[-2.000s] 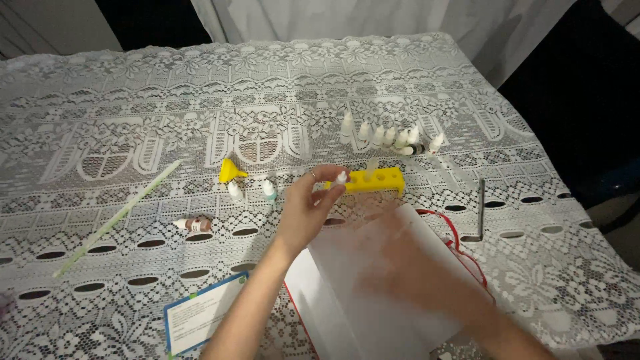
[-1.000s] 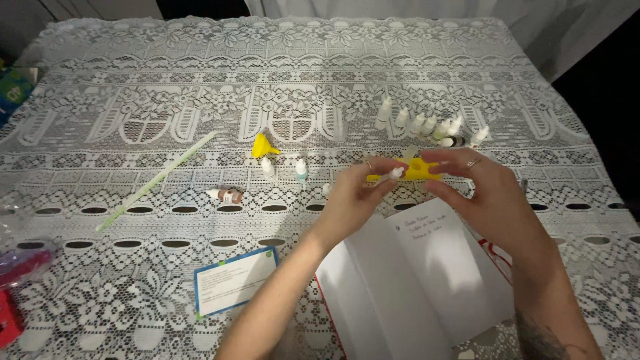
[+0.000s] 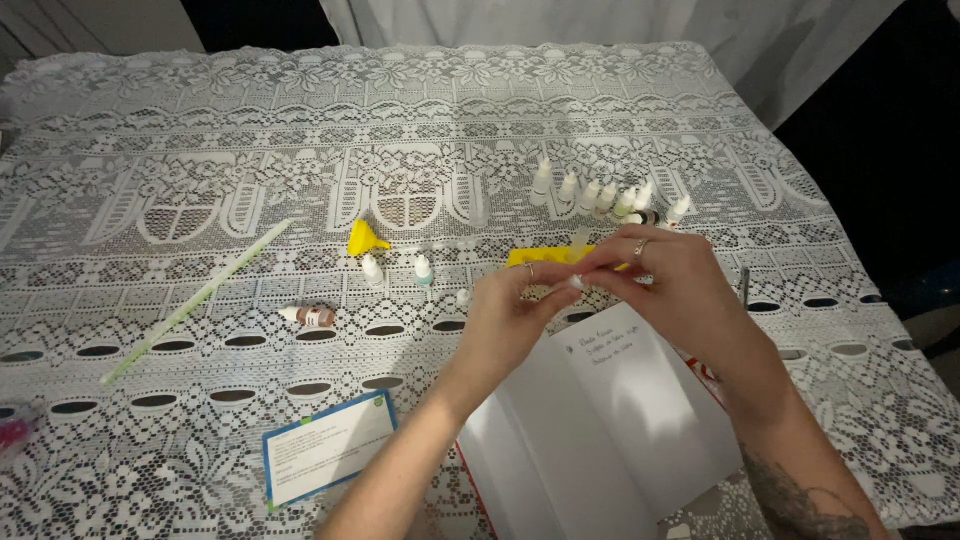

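Observation:
My left hand and my right hand meet above an open notebook. Between their fingertips is a small white plastic piece, perhaps a cap or dropper tip; both hands pinch it. Just behind the fingers lies a yellow rack with round holes, partly hidden, with a translucent tube upright in it. Left of my left hand a small white cap rests on the lace. Two dropper bottles, one white and one with teal liquid, stand near a yellow funnel.
Several dropper bottles stand behind the rack. A brown dropper bottle lies on its side. Further left is a pale green stick. A blue-edged printed card lies at front, and a dark metal tool at right. White lace covers the table.
My right hand, blurred over the notebook two seconds ago, has come up to meet my left hand at the small white piece. The view has shifted.

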